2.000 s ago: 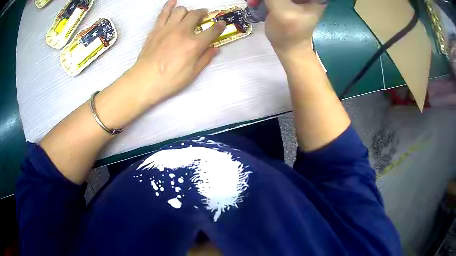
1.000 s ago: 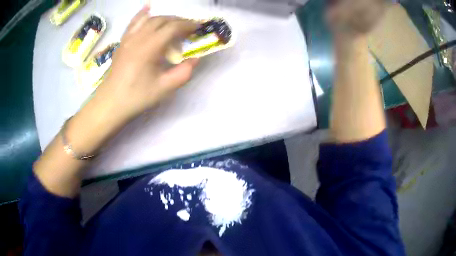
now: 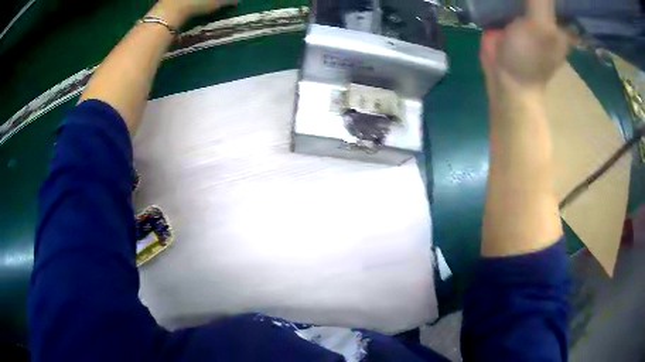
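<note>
My left hand [image 3: 201, 6] is at the top edge, mostly cut off by the frame; whether it holds anything is hidden. My right hand [image 3: 527, 53] is blurred at the upper right, beside a dark grey shape; I cannot tell if it grips anything. One housing half [image 3: 153, 235] with a dark circuit board and a yellow part lies at the left of the white mat [image 3: 283, 233], partly hidden by my left sleeve. The silver screw feeder [image 3: 368, 63] stands at the mat's far edge.
A brown cardboard sheet [image 3: 590, 177] lies at the right with a dark cord [image 3: 601, 173] across it. The green surface [image 3: 452, 162] surrounds the mat. A worn pale strip [image 3: 240, 27] runs along the far left side.
My left hand has left the housing half and reached far forward. My right hand moved right, away from the work. The view has shifted forward, showing the feeder; the worked unit is no longer seen.
</note>
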